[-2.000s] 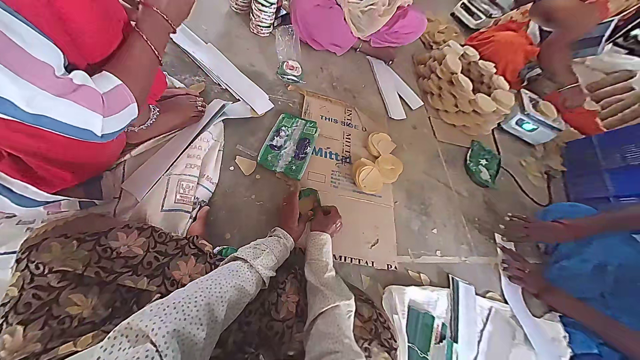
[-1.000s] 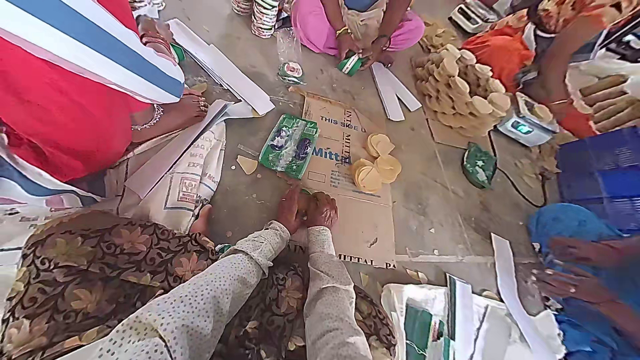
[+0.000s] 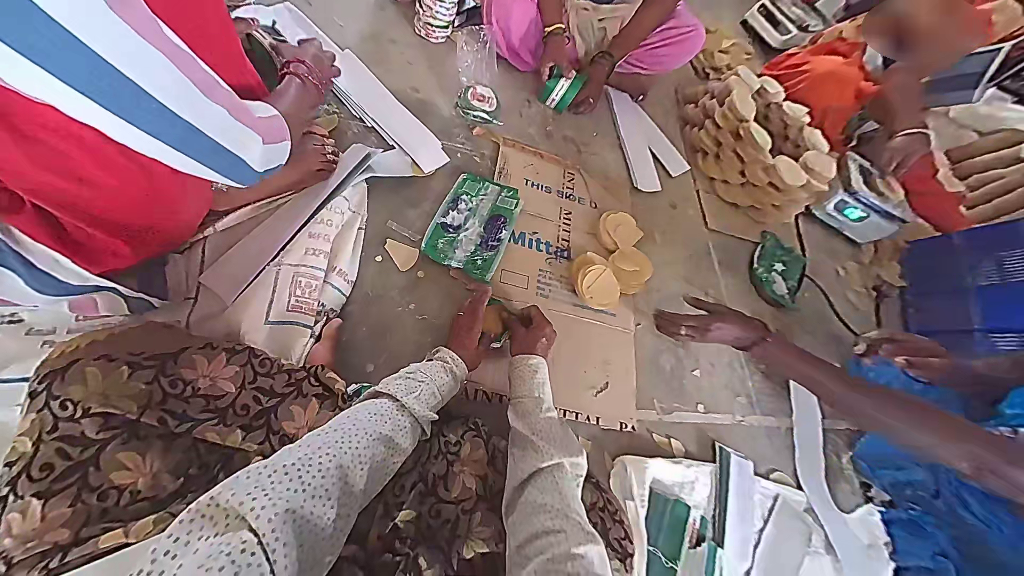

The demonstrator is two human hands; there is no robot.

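Note:
My left hand (image 3: 470,328) and my right hand (image 3: 532,332) grip a small green packet (image 3: 498,322) from both sides, low over the cardboard sheet (image 3: 560,352). Something tan shows between the fingers; its exact form is partly hidden. Just beyond my hands lies a green printed plastic pack (image 3: 472,226), at the cardboard's left edge. Stacks of thin round tan discs (image 3: 598,282) rest on the right side of the cardboard.
Co-workers sit around: one with a green packet (image 3: 562,90), one reaching an open hand (image 3: 712,326) in from the right. A large pile of tan discs (image 3: 756,144) stands beside a digital scale (image 3: 862,204). White strips (image 3: 644,140) and a green pouch (image 3: 778,270) lie on the floor.
The co-worker at the right has stretched an arm towards the cardboard. The one at the far side has a green packet in hand, not seen there two seconds ago. My hands have parted slightly.

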